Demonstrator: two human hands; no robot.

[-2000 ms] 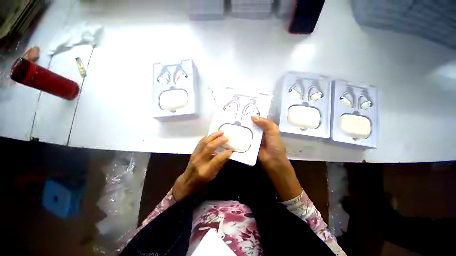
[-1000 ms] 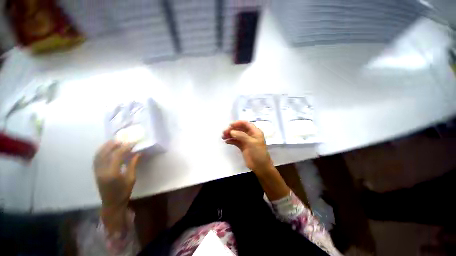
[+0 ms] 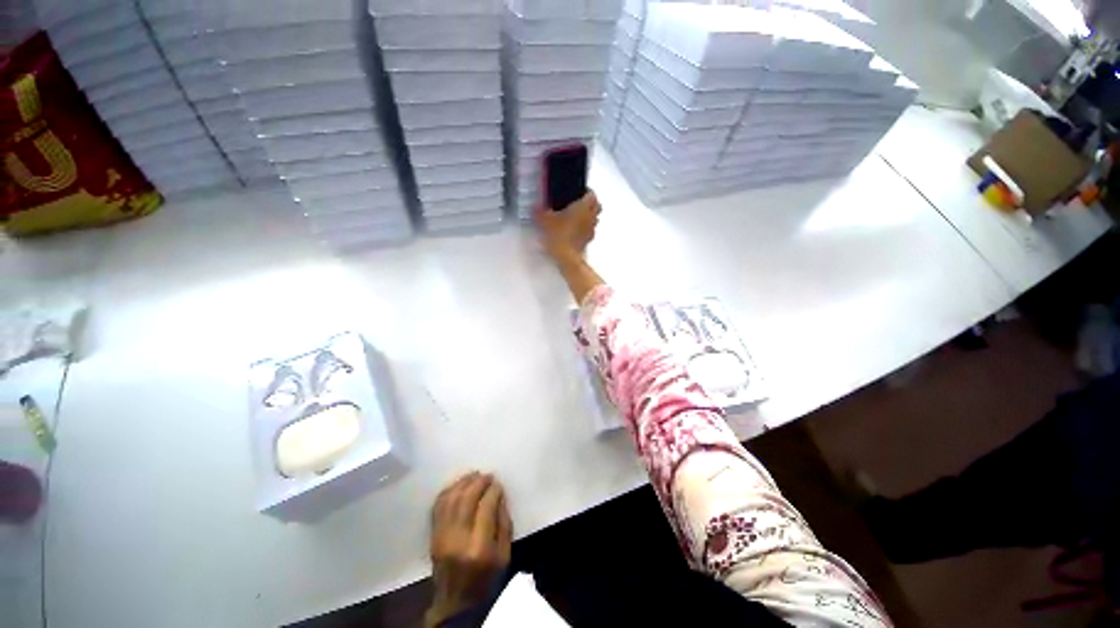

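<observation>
My right hand (image 3: 570, 228) reaches across the table and grips the lower end of a black mobile phone (image 3: 565, 176) with a reddish edge, which stands against the tray stacks. My left hand (image 3: 470, 530) rests empty at the table's front edge, its fingers together and slightly curled. A small pile of blister trays (image 3: 323, 429) stands at the left, its top tray holding two earbuds and a cream-white charging case (image 3: 318, 439). Another tray pile (image 3: 719, 364) with a charging case lies to the right, partly hidden by my right sleeve.
Tall stacks of trays (image 3: 440, 117) line the back, and more stacks (image 3: 737, 104) stand at the back right. A red and gold bag (image 3: 74, 147) is at the back left. A brown box (image 3: 1032, 160) stands far right. A yellow-green item (image 3: 37, 423) lies far left.
My right hand has moved from the right tray piles to the phone and taken hold of it. My left hand has left the left tray pile and come down to the table edge. The view has shifted.
</observation>
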